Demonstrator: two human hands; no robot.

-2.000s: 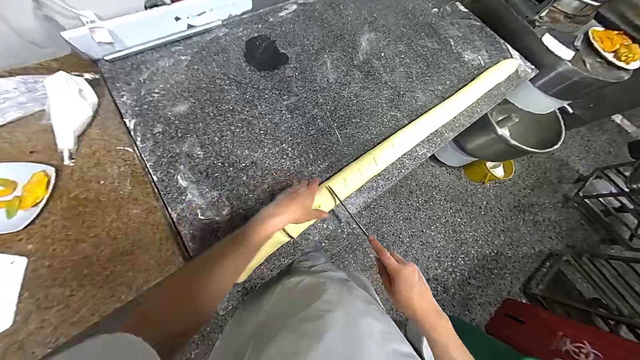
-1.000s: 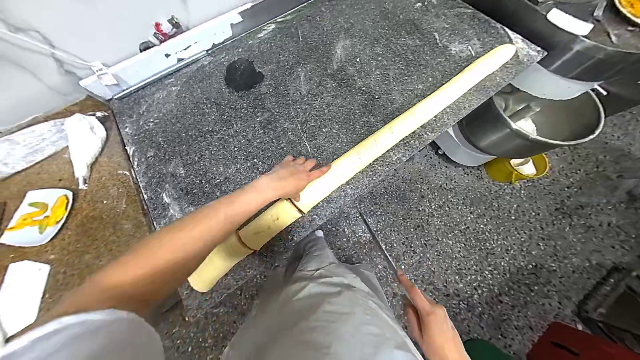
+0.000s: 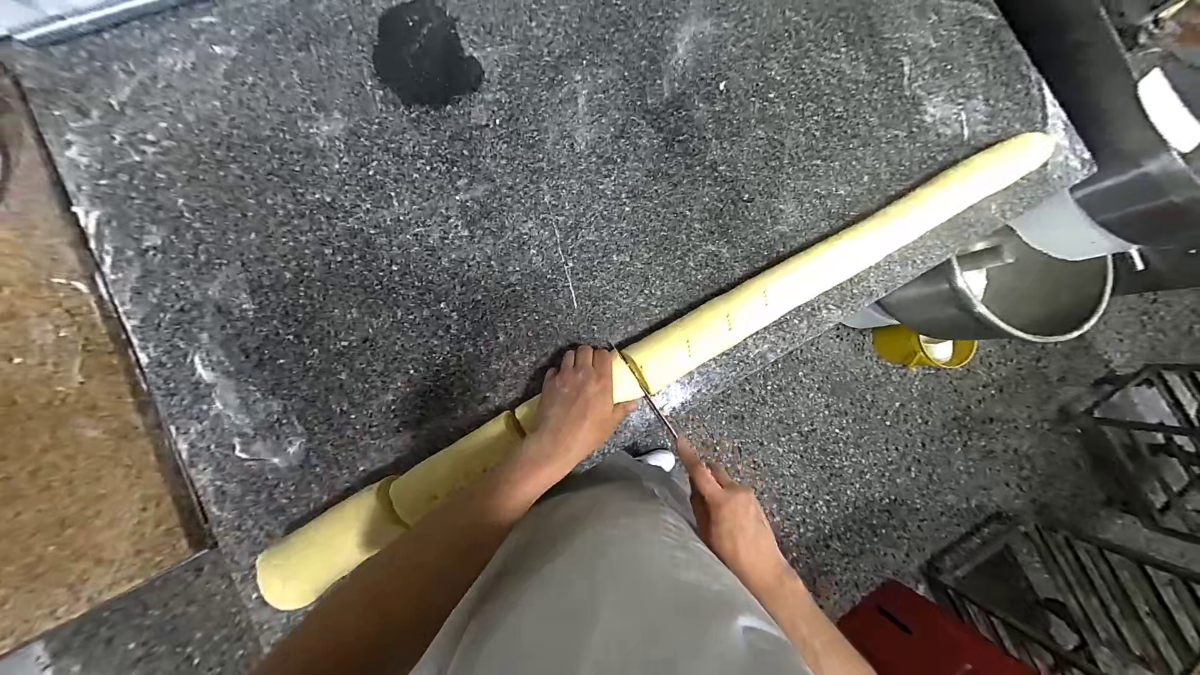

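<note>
A long roll of pale yellow dough [image 3: 844, 253] lies along the near edge of the speckled stone worktop [image 3: 328, 234], with small dotted marks on its top. Cut lengths of the roll [image 3: 323, 553] lie in line at its lower left end. My left hand [image 3: 577, 398] grips the roll just left of a cut. In my right hand [image 3: 727, 506] is the handle of a knife, whose narrow blade [image 3: 656, 412] sits in the cut beside my left fingers. The tip of the blade reaches the far side of the roll.
A dark patch [image 3: 427, 56] marks the worktop's far part. At left is a brown board or surface [image 3: 75, 422]. Beyond the right edge stand a metal mixer bowl [image 3: 1041, 291] and a yellow bucket [image 3: 900, 347]. Metal racks [image 3: 1059, 581] and a red container [image 3: 919, 637] are at lower right.
One second ago the knife was off the dough; now its blade is in the roll. My left hand holds the roll beside it. More cut lengths show than two seconds ago.
</note>
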